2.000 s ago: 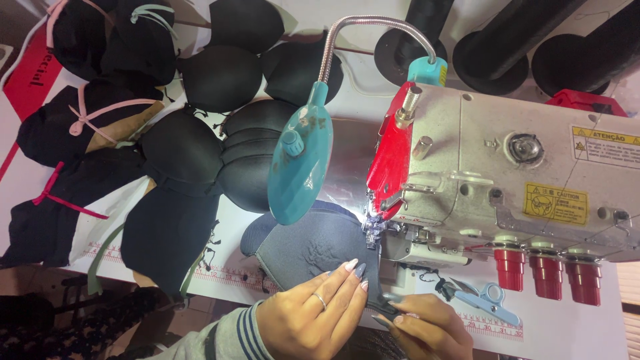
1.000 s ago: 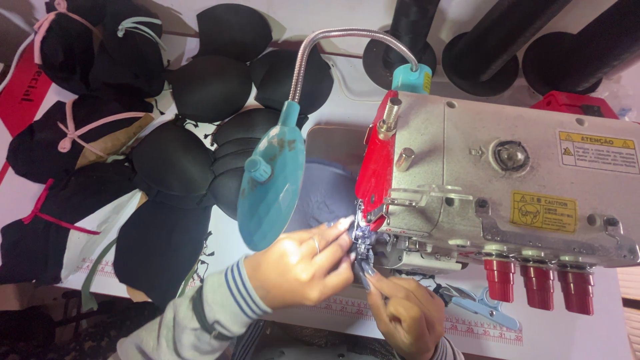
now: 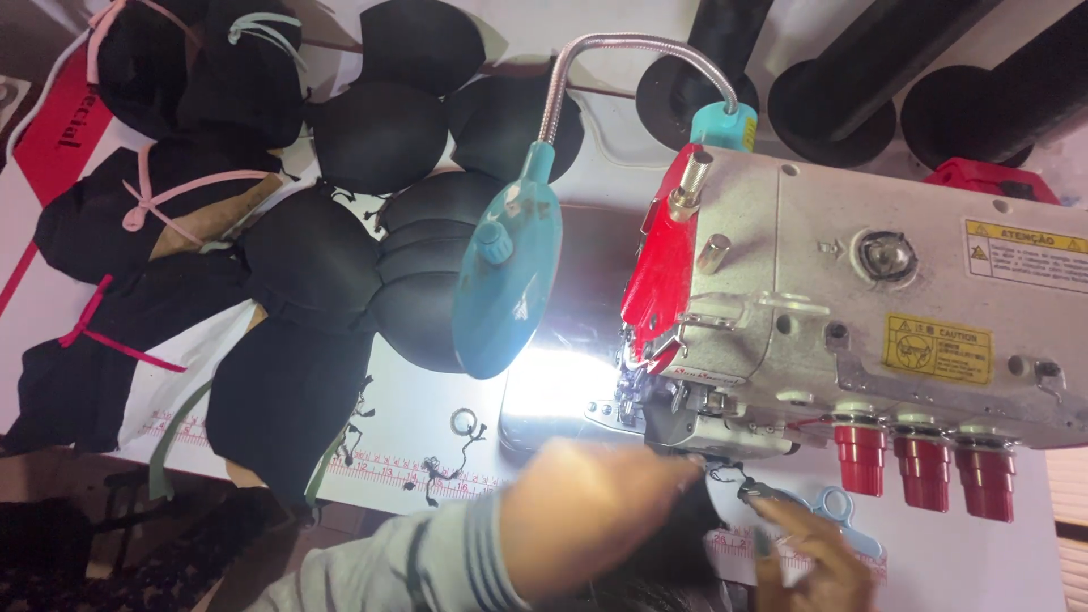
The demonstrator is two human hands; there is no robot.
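Just in front of the overlock sewing machine (image 3: 850, 280), my left hand (image 3: 595, 514) is blurred, its fingers closed at the edge of a dark fabric piece (image 3: 680, 544). That piece hangs below the hand over the table's front edge. My right hand (image 3: 807, 544) is to its right, fingers bent near a dark thread chain (image 3: 724, 472); whether it grips the thread is unclear. The lit presser foot and needle area (image 3: 631, 391) has no fabric on it. A teal lamp (image 3: 510, 272) on a flexible metal neck hangs over the machine's bed.
Several black molded bra cups (image 3: 378, 136) lie at the back and left, some with pink or green ties. Light blue scissors (image 3: 837, 510) lie right of my hands. Loose thread scraps (image 3: 450, 467) are by the printed ruler (image 3: 382, 480). Black stands (image 3: 833, 110) are behind the machine.
The dark fabric has come away from the needle area toward the table's front edge. Both hands have moved from the presser foot toward the front, and the metal bed is uncovered.
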